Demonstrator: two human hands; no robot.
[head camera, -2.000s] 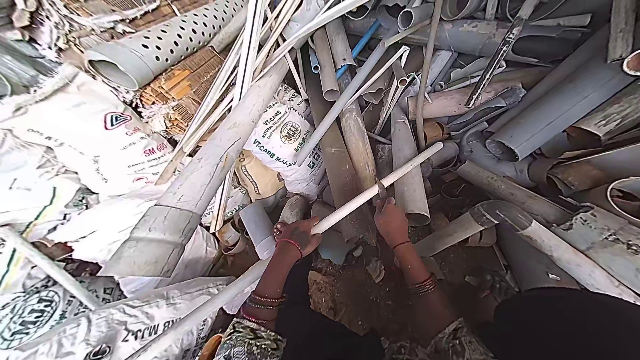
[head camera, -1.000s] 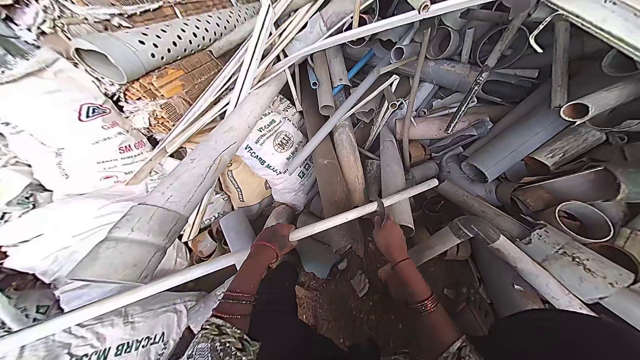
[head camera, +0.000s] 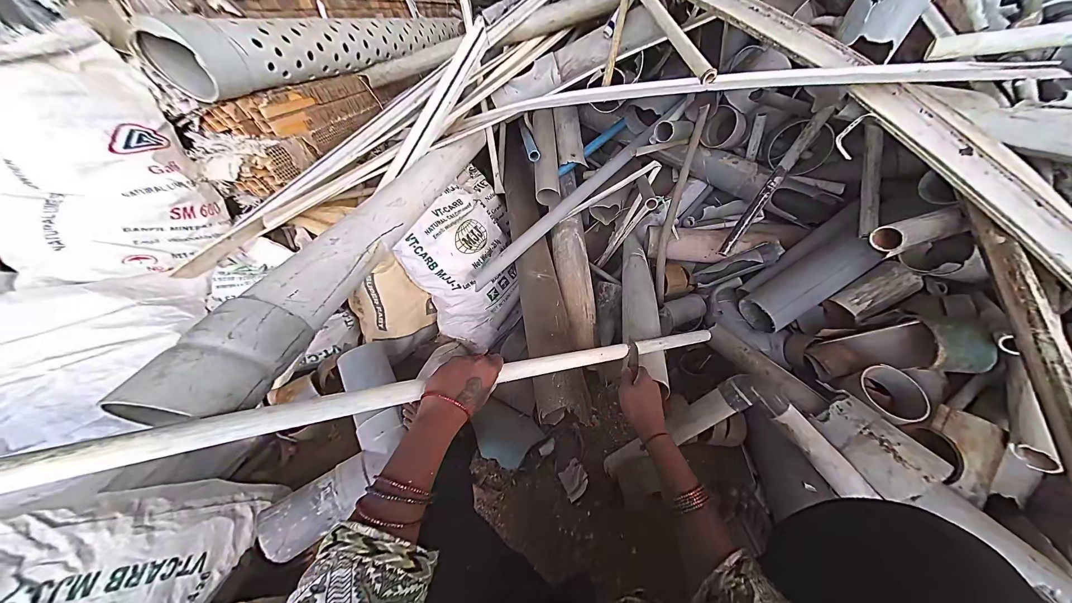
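A long, thin white plastic pipe (head camera: 335, 410) runs from the left edge up to the right, across the front of my body. My left hand (head camera: 462, 383) is closed around it, bangles on the wrist. To the right, my right hand (head camera: 641, 404) grips a small dark tool, perhaps a blade (head camera: 632, 358), whose upper part lies against the pipe near its far end. The tool's exact kind is not clear. Under and beyond the pipe, a printed white sack (head camera: 461, 251) leans among grey plastic pipes.
A wide grey pipe (head camera: 276, 327) slants along the left, with a perforated grey pipe (head camera: 301, 50) behind. White sacks (head camera: 92, 167) lie at far left. Long pale strips (head camera: 754, 79) cross the top. Heaped pipe pieces (head camera: 812, 285) fill the right; bare soil (head camera: 561, 528) shows between my arms.
Two seconds ago the pipe slanted more steeply; it now lies flatter across the view. Both hands remain on the pipe and the tool. The view has shifted, showing more of the heap at right.
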